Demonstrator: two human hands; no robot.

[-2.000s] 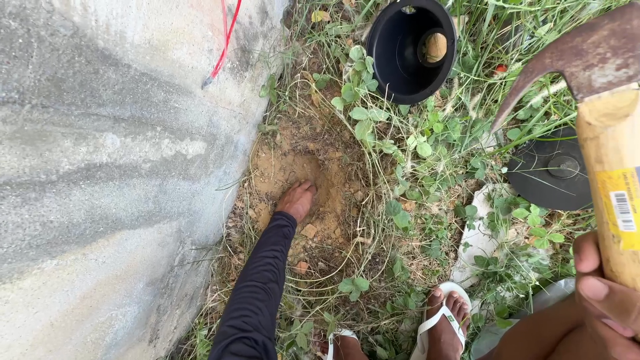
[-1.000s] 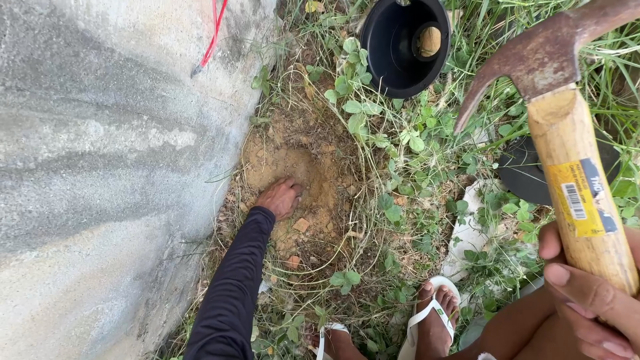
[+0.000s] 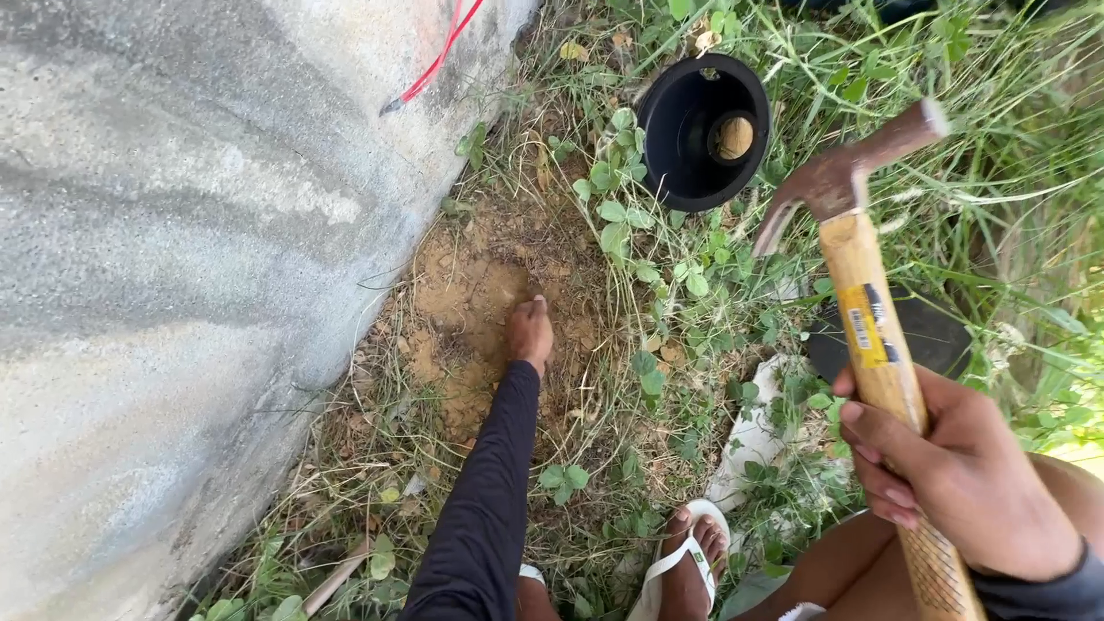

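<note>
My right hand [image 3: 957,466] is closed around the wooden handle of a claw hammer [image 3: 880,328], whose rusty head is raised above the grass. A yellow label bearing writing is on the handle. My left hand [image 3: 530,332], in a dark sleeve, reaches down into a shallow hollow in the brown soil [image 3: 466,297]; its fingertips are partly hidden, and whether it holds anything cannot be told. Up and to the right of that hand, a black plastic, cup-shaped housing [image 3: 703,134] lies with its wide opening facing up. A round black disc [image 3: 931,336] rests in the grass behind the hammer handle.
A rough concrete wall [image 3: 216,216] borders the soil on the left, with red wires [image 3: 440,60] sticking out at its top. Weeds and long grass [image 3: 975,207] grow at the right. White flip-flops [image 3: 681,569] on feet and a pale flat slab [image 3: 759,423] are at the bottom.
The hammer has moved away from the upper right edge, and its whole head now shows. My left hand has shifted and turned within the soil hollow.
</note>
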